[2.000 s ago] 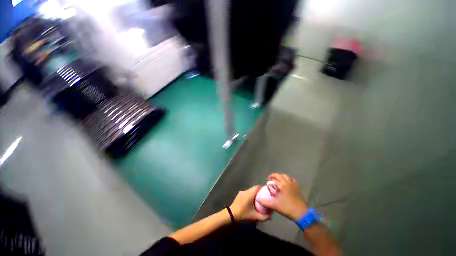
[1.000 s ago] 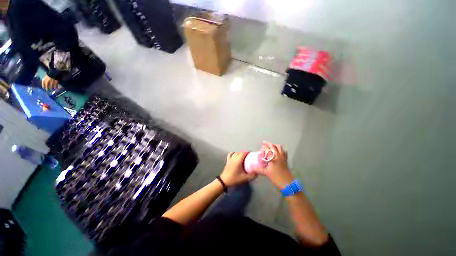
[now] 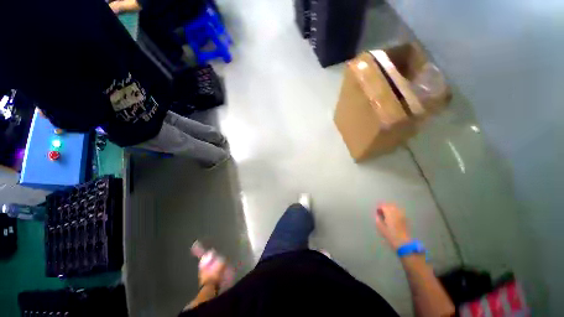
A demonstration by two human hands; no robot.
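Observation:
My left hand [image 3: 209, 280] is low in the picture, left of my body, blurred. It is closed around the pink bottle [image 3: 215, 265], which is smeared by motion; its lid cannot be made out. My right hand [image 3: 394, 226] is at the lower right, apart from the bottle, with a blue band on the wrist. Its fingers look loosely curled, with a small dark spot at the fingertips; I cannot tell whether it holds anything.
A person in black [image 3: 93, 68] stands at the bench on the left. On the bench are a blue box [image 3: 54, 155] with lit buttons and a black tray [image 3: 83, 226]. An open cardboard box [image 3: 365, 114] stands on the floor ahead right. A blue stool [image 3: 209, 37] is farther off.
My hands have parted from their shared hold on the bottle; it stays in my left hand, lower and farther left. The cardboard box is nearer, and the red-topped black crate has shifted to the bottom right.

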